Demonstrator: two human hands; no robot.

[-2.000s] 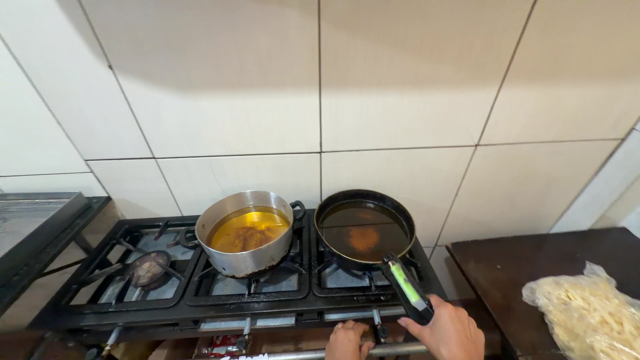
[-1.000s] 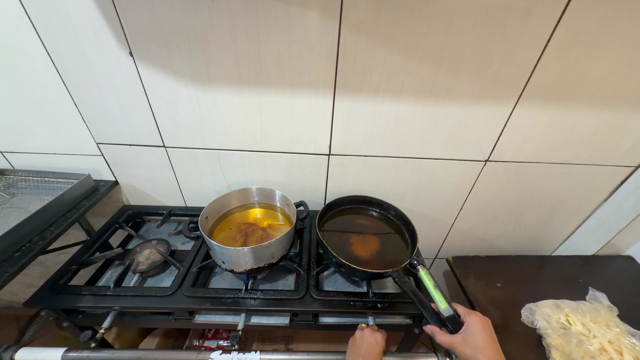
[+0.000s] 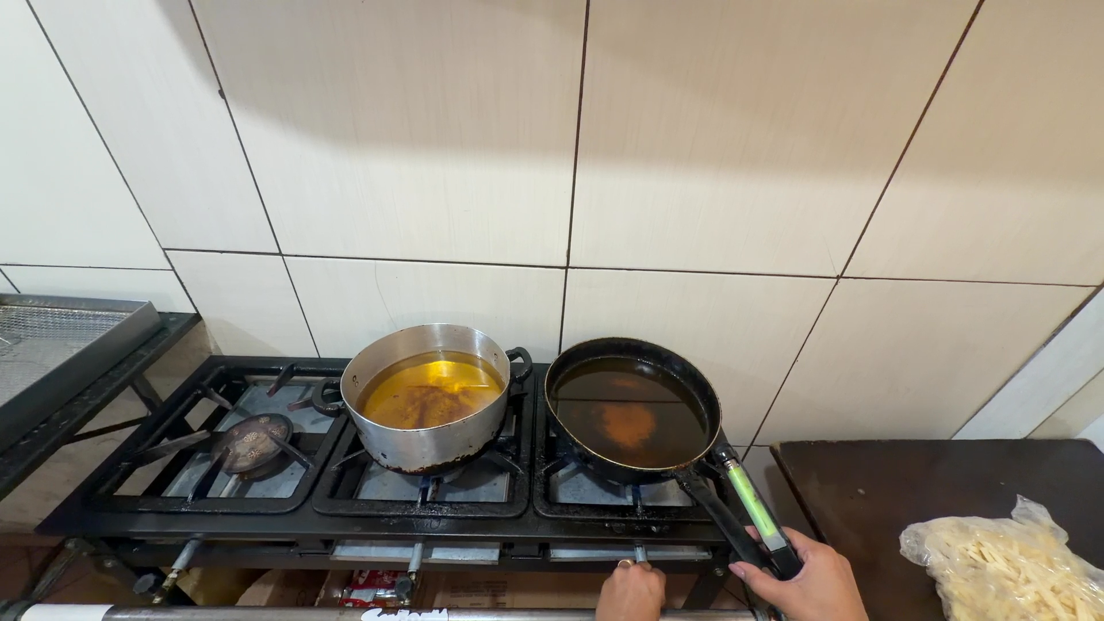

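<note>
My right hand point(image 3: 811, 576) is closed on a long-necked gas lighter point(image 3: 754, 502) with a green label, its tip beside the pan's right edge. A black frying pan point(image 3: 634, 470) of dark oil rests on the right burner; its handle points at my right hand, and whether my fingers touch it is unclear. My left hand point(image 3: 632, 593) is at the stove's front, fingers around the gas valve point(image 3: 640, 553) below the pan. On the middle burner stands an aluminium pot point(image 3: 440, 447) of yellow oil. No flame can be made out.
The left burner point(image 3: 253, 442) of the black gas stove point(image 3: 285, 517) holds no pot. A metal tray with a wire mesh point(image 3: 65, 332) is at far left. On the dark table point(image 3: 871, 492) at right lies a clear bag of cut potato strips point(image 3: 1005, 561). A metal rail point(image 3: 259, 613) crosses the front.
The lighter has moved from over the pan's handle to its right side, still in my right hand. My left hand stays at the stove's front.
</note>
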